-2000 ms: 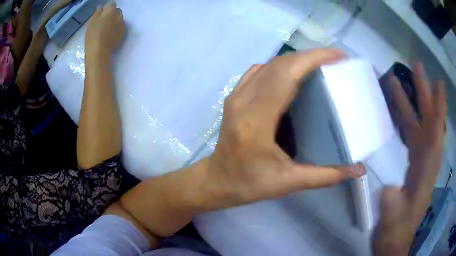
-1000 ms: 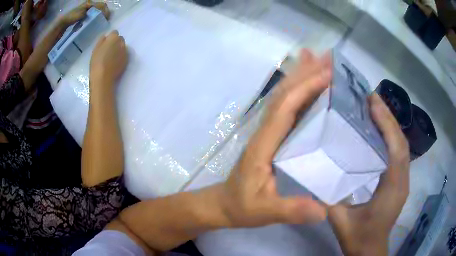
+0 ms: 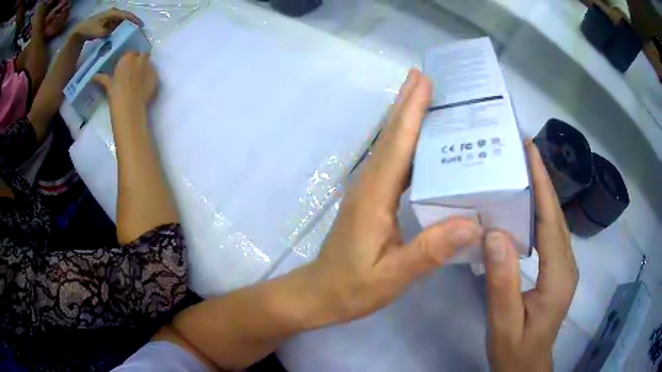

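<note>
A light blue-grey retail carton (image 3: 472, 156) is held between both hands, its printed panel with small print and a dark line facing up. My left hand (image 3: 385, 225) lies along its left side, with the thumb on the near end. My right hand (image 3: 533, 283) holds its right side, with the thumb also on the near end. The near end face shows pale flaps folded across it, partly covered by the thumbs. What is inside the carton is hidden.
Black cups (image 3: 566, 160) stand to the right of the carton. Another carton (image 3: 624, 327) lies at the lower right edge. A neighbouring worker's hands hold a blue carton (image 3: 109, 62) at the upper left. A white sheet (image 3: 268, 109) covers the bench. Dark items sit at the upper right.
The carton has turned so its printed panel faces up. Its near end, open a second ago, now has flaps folded over. The neighbour's hand has moved onto the blue carton.
</note>
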